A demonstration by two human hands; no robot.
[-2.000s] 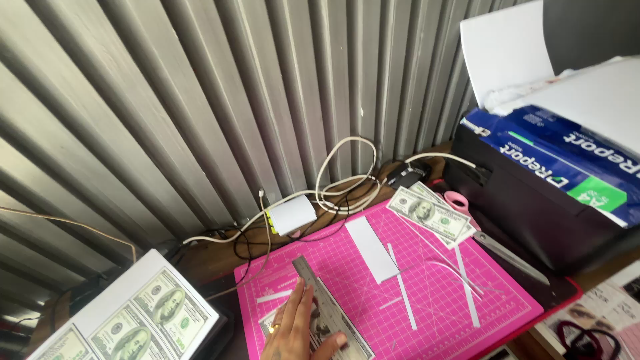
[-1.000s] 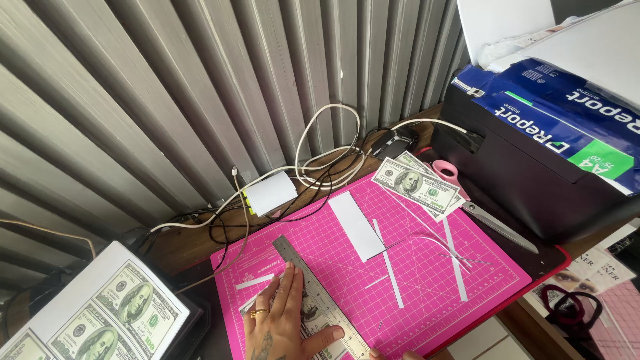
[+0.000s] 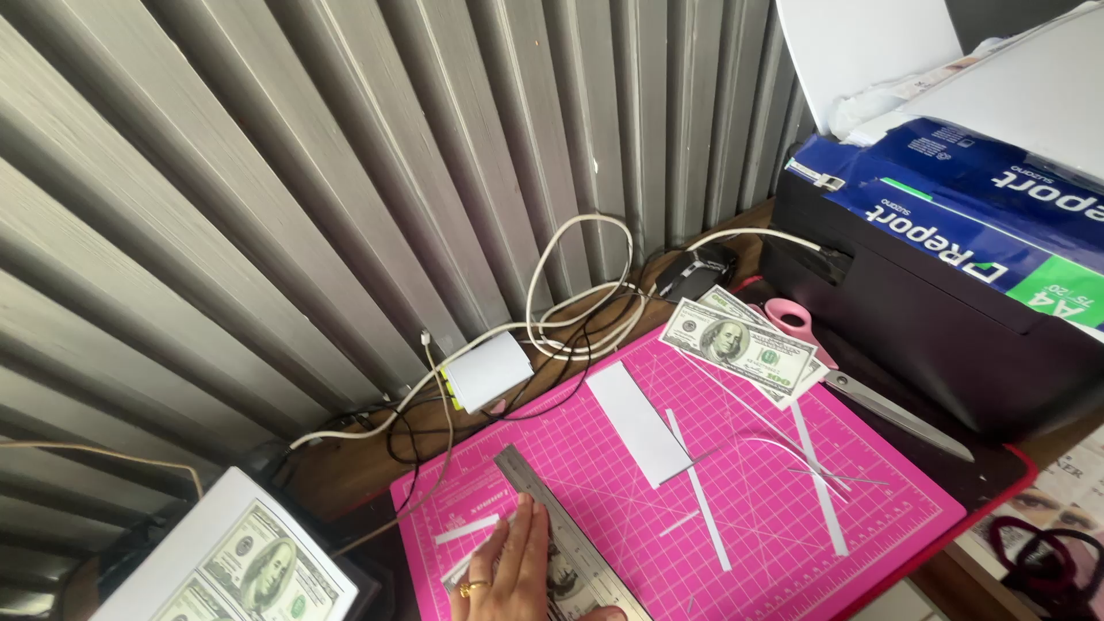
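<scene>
My left hand (image 3: 509,565), with a ring on one finger, presses flat on a steel ruler (image 3: 565,526) and a printed banknote sheet (image 3: 565,573) at the lower middle of the pink cutting mat (image 3: 604,448). The ruler lies slantwise along the print. My right hand is out of the picture. Cut banknote prints (image 3: 742,345) overlap at the mat's top right corner, beside pink-handled scissors (image 3: 897,414). A white paper rectangle (image 3: 638,423) and thin paper strips (image 3: 703,509) lie on the mat. At the lower left is a sheet of banknote prints (image 3: 272,565).
White and black cables (image 3: 578,345) and a white block (image 3: 490,371) lie along the corrugated metal wall (image 3: 345,172). A dark computer mouse (image 3: 697,272) sits near a black box-like device (image 3: 914,336) with a blue paper pack (image 3: 949,207) on top. Dark hair ties (image 3: 1048,552) are at lower right.
A fingertip at the bottom edge, right of the ruler one second ago, is out of view now. My left hand remains on the ruler.
</scene>
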